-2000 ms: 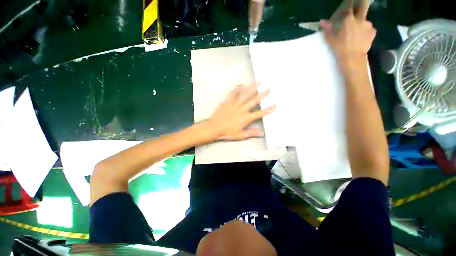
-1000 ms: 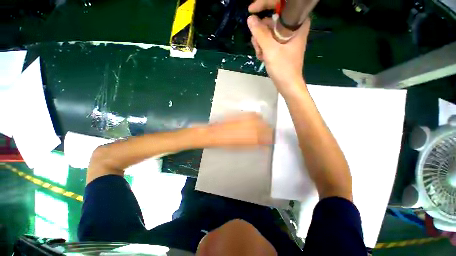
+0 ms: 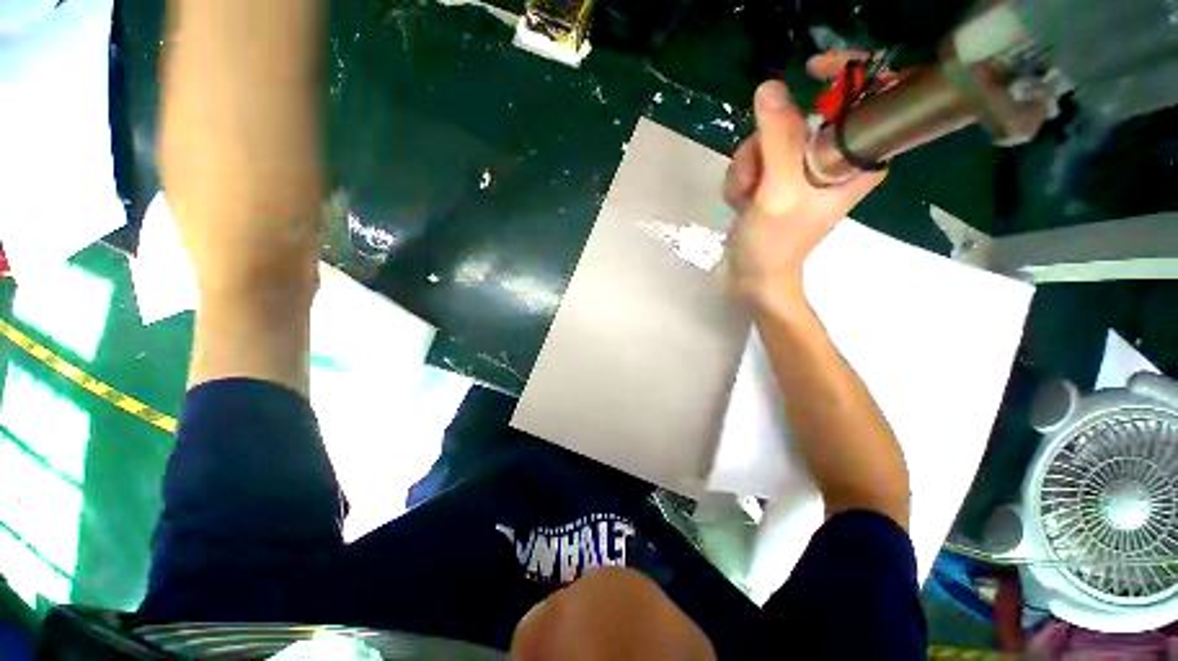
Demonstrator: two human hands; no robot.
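My right hand [image 3: 788, 194] is closed around the lower end of the thick grey-brown barrel of the glue gun [image 3: 911, 119], with a red part and a black tie by the fingers. The nozzle tip is not clearly visible. A grey cardboard sheet [image 3: 627, 310] lies tilted below the hand, with a white glue patch [image 3: 687, 242] near its upper right. A large white paper sheet [image 3: 930, 349] lies to its right, partly under my right forearm. My left forearm reaches up at the left, blurred; my left hand is cut off by the top edge.
A white desk fan [image 3: 1121, 506] stands at the right edge. A pale metal bar [image 3: 1105, 252] runs in from the right. White papers [image 3: 52, 129] lie at the left. The green bench [image 3: 426, 181] has a striped bar's end [image 3: 556, 26] at the top.
My left arm has swung from over the cardboard up to the left, and its hand has left the picture. My right hand has gone from the paper to the gun. The cardboard appears more tilted.
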